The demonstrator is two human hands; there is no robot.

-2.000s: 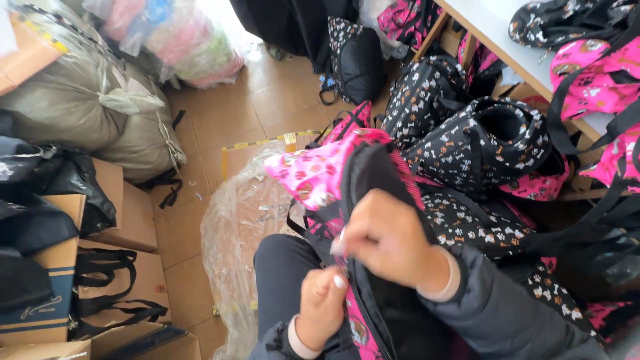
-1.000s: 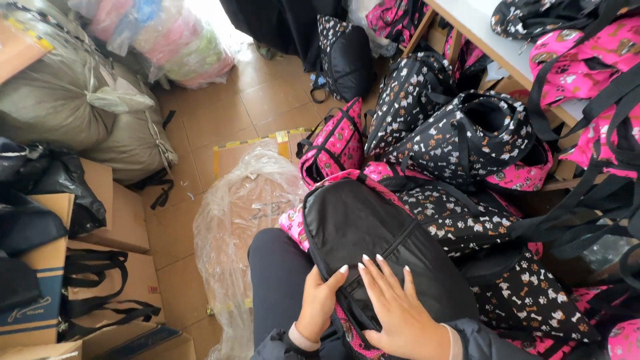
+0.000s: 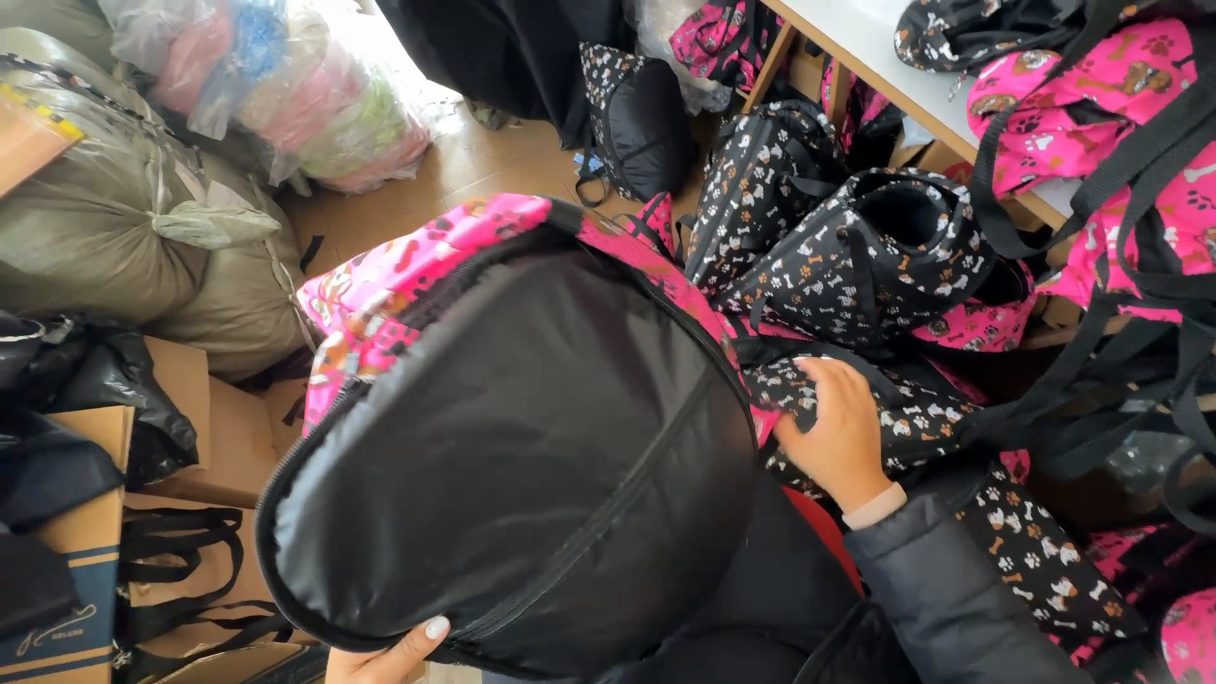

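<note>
A fabric bag [image 3: 513, 456], pink with a paw and bone print and a large black base panel with zips, is held up before me. Its base faces the camera. My left hand [image 3: 394, 655] grips the lower edge, the thumb on the black panel and the other fingers mostly hidden. At the bag's right side, my right hand [image 3: 836, 427] is spread beside the pink edge, over a black printed bag [image 3: 917, 413]; whether it touches either is unclear. A zip slider [image 3: 353, 366] shows at the left of the rim.
More black printed bags [image 3: 855, 256] are piled at the right, beside a white table [image 3: 921, 85] bearing pink bags [image 3: 1092, 104] with black straps. At the left stand a large tied sack [image 3: 114, 228], wrapped bundles [image 3: 323, 104] and cardboard boxes [image 3: 228, 437].
The bag has been raised toward the camera and fills much more of the view. My right hand has left its black panel and moved to the right side.
</note>
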